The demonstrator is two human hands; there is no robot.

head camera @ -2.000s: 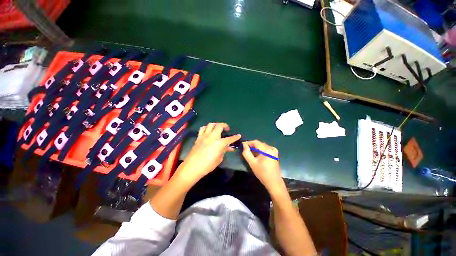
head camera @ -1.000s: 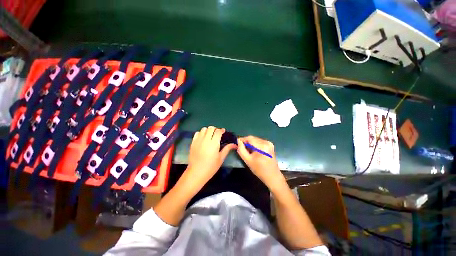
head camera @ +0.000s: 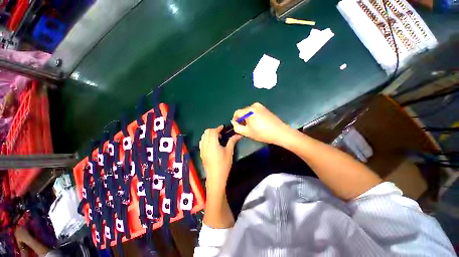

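My left hand [head camera: 215, 153] holds a dark wristwatch [head camera: 227, 133] by its head above the front edge of the green bench top. My right hand [head camera: 256, 123] is closed around a thin blue pen-like tool [head camera: 245, 118] and meets the watch head from the right. The fingers hide most of the watch and the tool's tip. An orange-red watch tray [head camera: 133, 219] lies to the left, filled with rows of dark-strapped watches that carry white square pieces with dark round centres.
Two loose white pieces [head camera: 265, 72] lie beyond my right hand, with a pale yellow stick [head camera: 300, 22] and a white sheet with small brown marks [head camera: 385, 30] farther off. A brown carton [head camera: 402, 175] is below the bench edge. Another person's hand [head camera: 31, 240] shows at lower left.
The view has turned, so the tray and bench appear rotated and the blue-topped instrument has left the picture. Both hands still hold the watch and blue tool close together; the tool now points up and right.
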